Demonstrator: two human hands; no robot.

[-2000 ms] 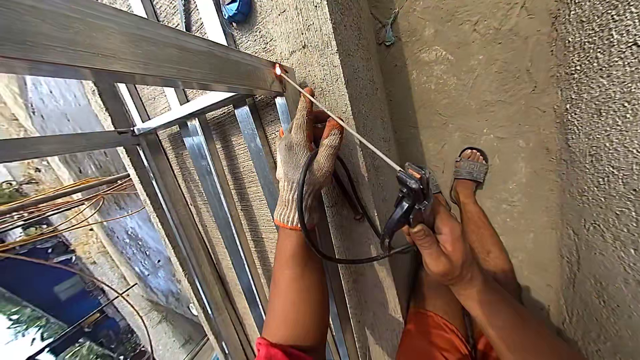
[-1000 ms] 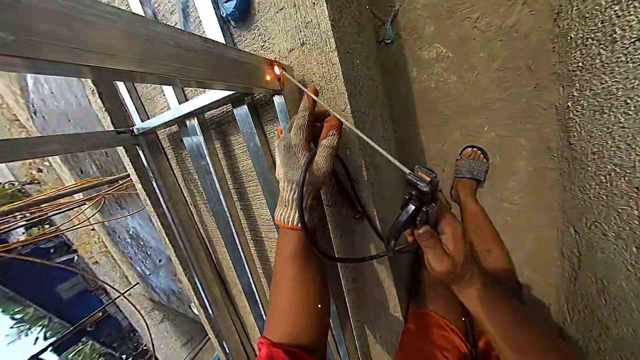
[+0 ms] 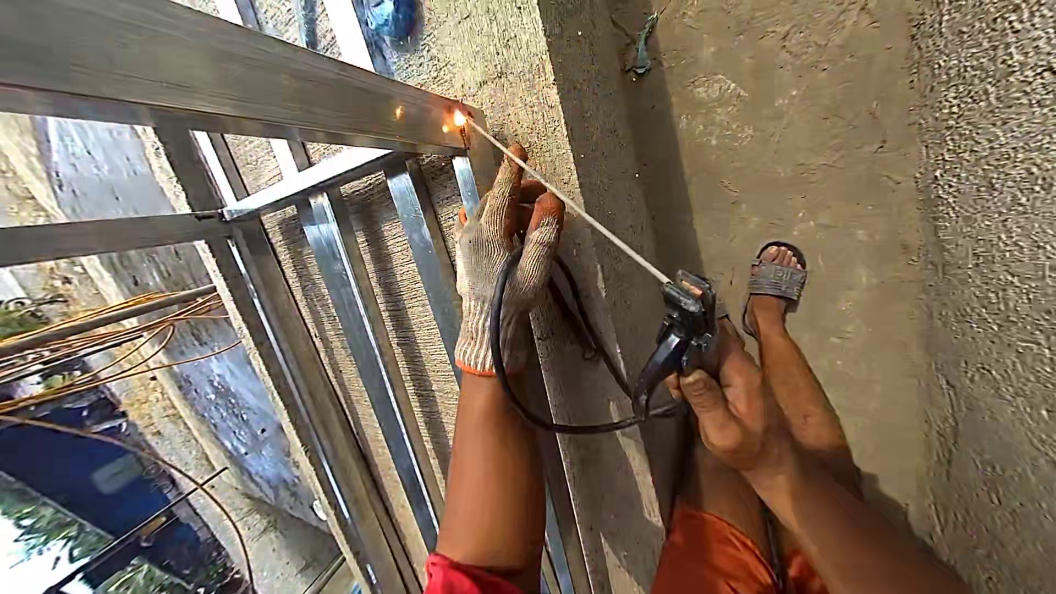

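Note:
My right hand (image 3: 734, 404), bare, grips a black welding electrode holder (image 3: 683, 326). A pale welding rod (image 3: 586, 216) runs from its jaws up and left to the end of a wide steel tube (image 3: 272, 70), where a bright orange glow (image 3: 459, 120) shows at the tip. My left hand (image 3: 503, 264), in a knit work glove with an orange cuff, is raised close below the glow. Its index fingertip lies at the rod, and whether it touches is unclear. A black cable (image 3: 528, 417) loops from the holder across the glove; whether the fingers hold it cannot be told.
Upright metal bars (image 3: 355, 305) of the railing stand left of the glove. A concrete ledge (image 3: 594, 346) runs beside them. My sandaled foot (image 3: 777, 276) rests on the concrete floor (image 3: 759, 148); a rough wall (image 3: 990, 206) borders it at right. Orange wires (image 3: 107, 330) cross at far left.
The small bright point at the tube end has become a stronger orange glow, with spots of light beside it. The holder has shifted slightly; the gloved hand has stayed in place.

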